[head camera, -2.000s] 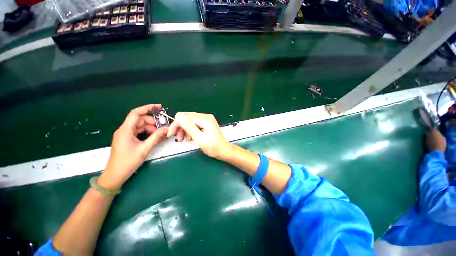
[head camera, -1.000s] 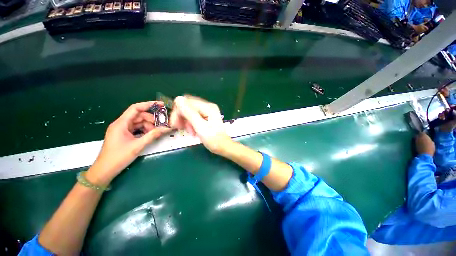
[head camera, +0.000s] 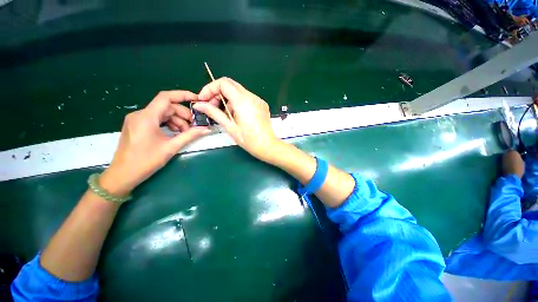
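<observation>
A small dark electronic module (head camera: 201, 118) is held above the white rail, its plain dark face showing. My left hand (head camera: 150, 131) grips its left and lower edges with the fingertips. My right hand (head camera: 243, 118) touches the module's upper edge with thumb and forefinger and also holds a thin tan wooden stick (head camera: 209, 72), which points up and away to the left. Part of the module is hidden by my fingers. A blue wrist strap (head camera: 317, 176) is on my right wrist and a pale green bracelet (head camera: 106, 190) on my left.
The white rail (head camera: 354, 120) runs between the dark green belt (head camera: 147, 47) and the glossy green bench (head camera: 248, 248). Another module (head camera: 405, 79) lies on the belt. A slanted grey post (head camera: 472, 79) stands at right. Another person's blue sleeve (head camera: 508, 215) is at the right edge.
The view has shifted down, and the black trays have left the top. The module now shows a plain dark face instead of its round pale detail. My right fingers touch it, and the stick points away.
</observation>
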